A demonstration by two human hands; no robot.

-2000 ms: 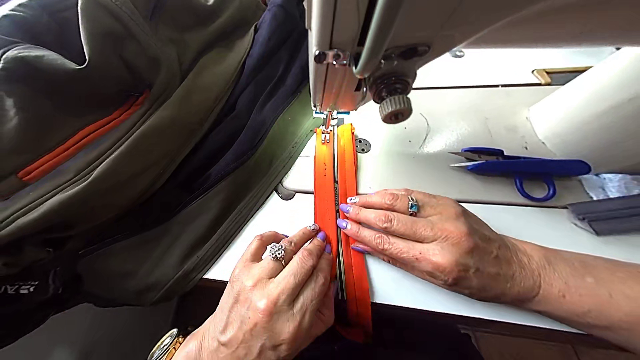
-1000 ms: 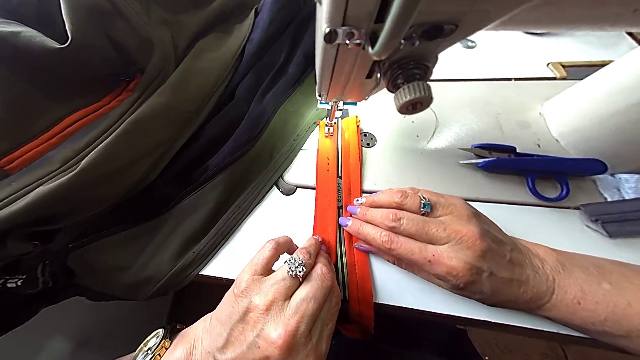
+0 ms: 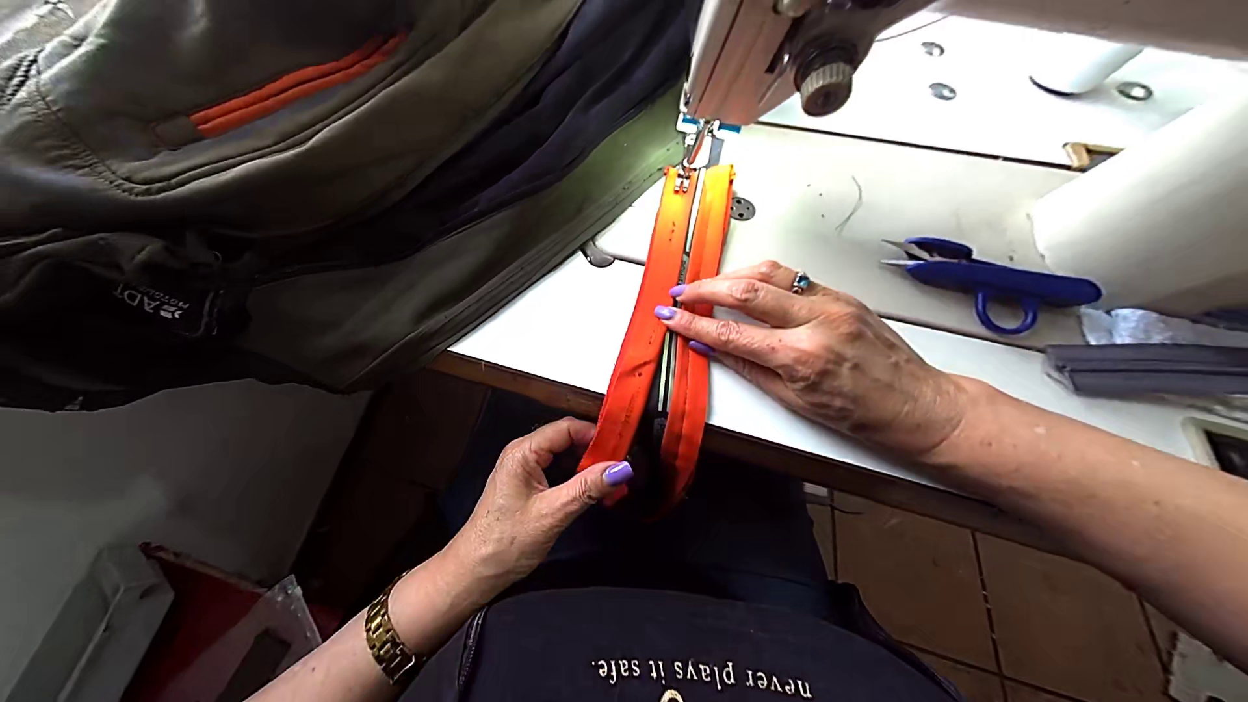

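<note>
Two orange fabric strips (image 3: 648, 331) with a dark zipper (image 3: 667, 366) between them run from the presser foot (image 3: 688, 161) of a sewing machine (image 3: 746, 58) down over the table edge. My left hand (image 3: 551, 492) pinches the left strip between thumb and fingers below the edge. My right hand (image 3: 809, 351) lies on the strips, its fingertips on the right strip and the zipper. A dark olive garment (image 3: 390, 195) with an orange-trimmed pocket lies left of the machine foot. The lower ends of the strips hang in shadow.
Blue-handled thread snips (image 3: 1014, 283) lie on the machine bed to the right. Beyond them are a folded grey strip (image 3: 1150, 370) and a white cylindrical part (image 3: 1150, 205) of the machine. The table's brown front edge (image 3: 760, 448) runs under my right forearm.
My left hand has moved down along the left strip, from the tabletop to below the table edge. My right hand remains on the strips. The view has shifted to take in more below.
</note>
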